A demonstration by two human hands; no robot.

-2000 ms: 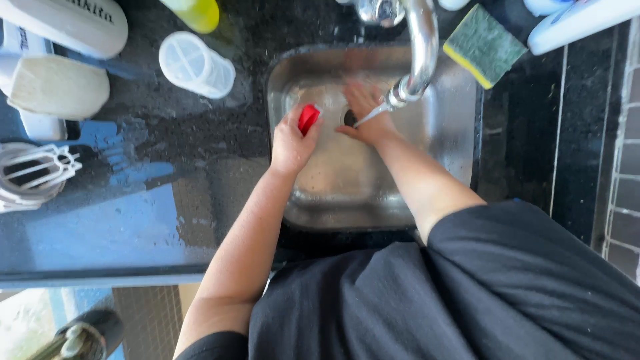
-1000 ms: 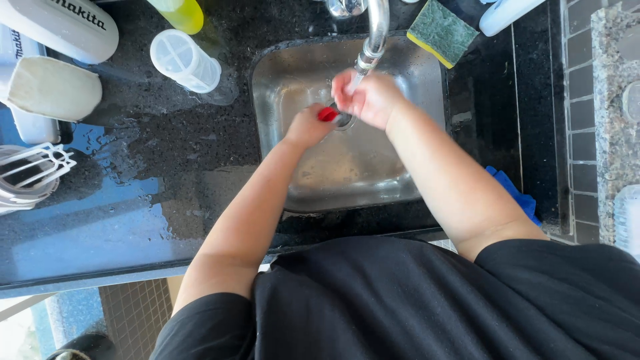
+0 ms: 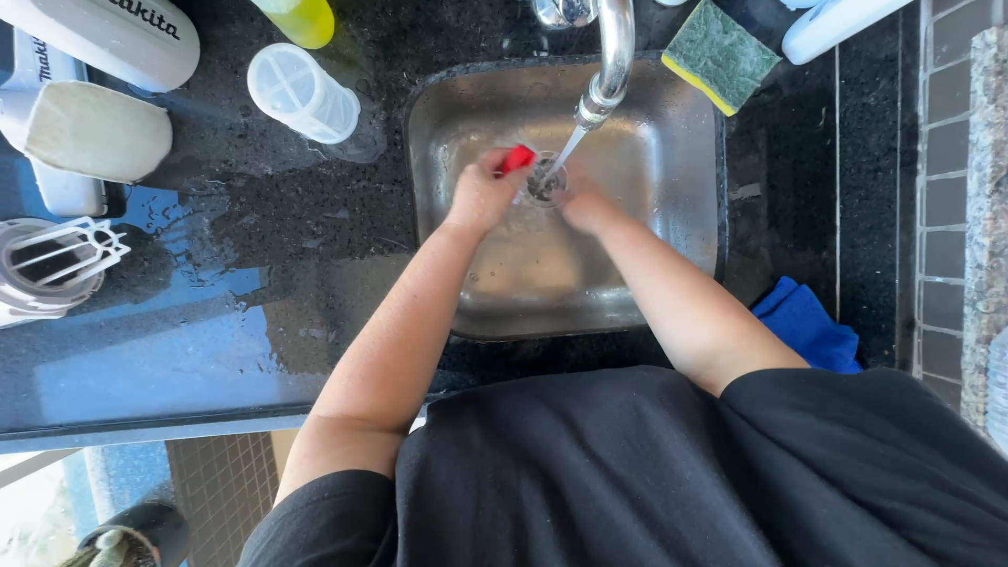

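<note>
Over the steel sink (image 3: 551, 276), my left hand (image 3: 484, 193) grips a small red object (image 3: 517, 160), whose kind I cannot tell. My right hand (image 3: 584, 203) is blurred, low in the basin to the right of the drain (image 3: 545, 185); whether its fingers hold anything cannot be seen. Water runs from the chrome faucet (image 3: 602, 94) in a thin stream between the two hands, onto the drain area.
Left of the sink lie a translucent plastic filter cup (image 3: 303, 93), a yellow-green bottle (image 3: 303, 20), white Makita vacuum parts (image 3: 134, 39), a cloth-like filter (image 3: 98, 131) and a white cage piece (image 3: 63, 252). A sponge (image 3: 720, 57) and blue cloth (image 3: 811, 323) are at right.
My right hand has come down from near the faucet spout to beside the drain. The red object remains in my left hand. Water, hidden a second ago, shows again.
</note>
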